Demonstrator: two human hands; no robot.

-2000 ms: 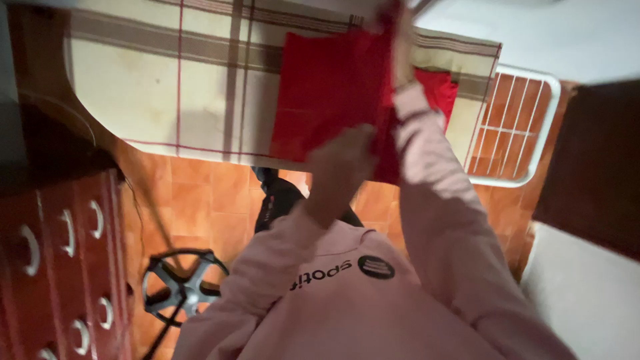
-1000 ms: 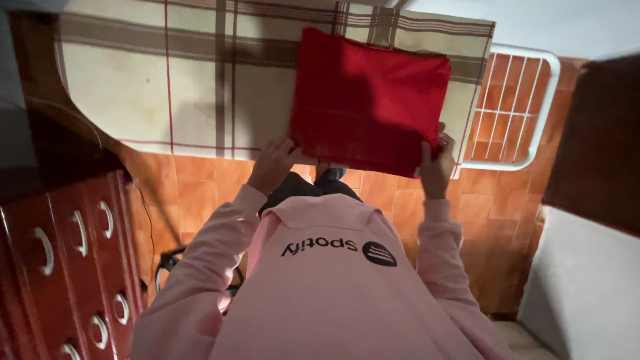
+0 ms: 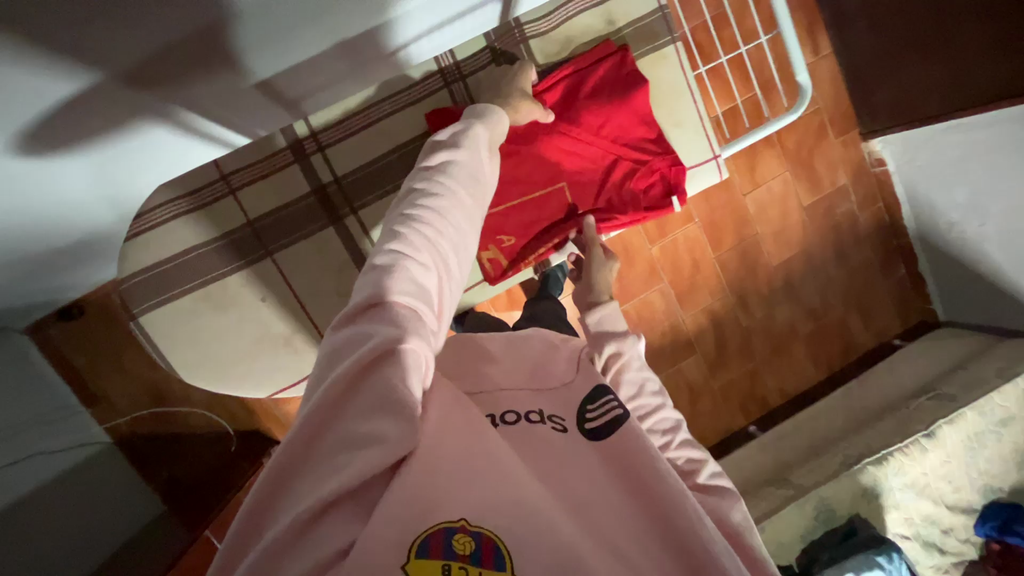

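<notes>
A red cloth garment (image 3: 588,136) with yellow printing lies partly folded on the plaid-covered ironing board (image 3: 232,320), toward its right end. My left hand (image 3: 512,92) reaches over to the garment's far edge, its fingertips on or beside the cloth; whether it grips is unclear. My right hand (image 3: 594,268) pinches the near edge of the garment between thumb and fingers, where the cloth is raised a little off the board. Pink sleeves cover both my arms, and the left one hides part of the garment's left side.
A white wire rack (image 3: 748,64) extends from the board's right end. Terracotta floor tiles (image 3: 720,280) show beneath and to the right. A pale wall (image 3: 160,72) stands along the board's far side. Dark clothes (image 3: 852,548) lie on a light patterned surface at the lower right.
A second ago both hands were at the near corners of the flat red rectangle. My left hand has moved to the far edge, and printing now shows on the cloth. The view has turned.
</notes>
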